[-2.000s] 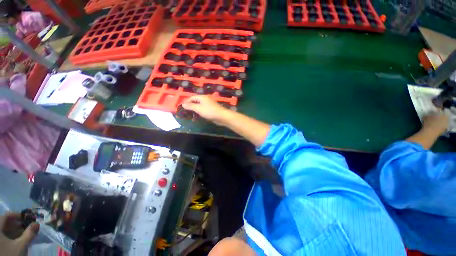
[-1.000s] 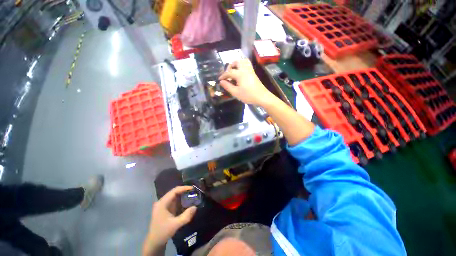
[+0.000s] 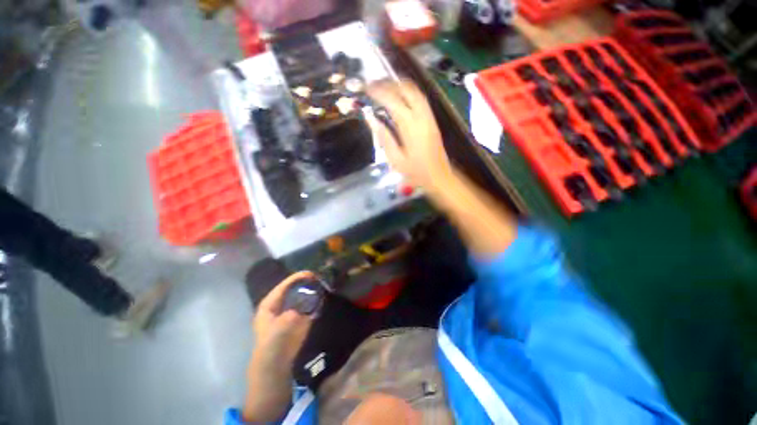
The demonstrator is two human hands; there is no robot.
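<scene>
My left hand point(image 3: 278, 324) holds a black unit point(image 3: 304, 296) at lap level, in front of the silver machine box point(image 3: 319, 228). The unit's round dark face shows between thumb and fingers. My right hand point(image 3: 411, 137) is over the right side of the machine top, blurred, with fingertips beside the black parts bins point(image 3: 319, 54). Small brass and pale loose parts point(image 3: 344, 105) lie in the bins. A dark shape shows at the right fingers; I cannot tell if they hold it.
A red compartment tray point(image 3: 531, 153) with rows of black units is on the green bench point(image 3: 635, 249). White paper point(image 3: 484, 116) lies beside it. Empty red trays point(image 3: 199, 178) are stacked on the floor at left. A person's legs point(image 3: 62, 253) show at far left. The machine has a red button point(image 3: 406, 190).
The view has shifted. The unit in my left hand now shows its round face. My right hand has moved to the right edge of the bins.
</scene>
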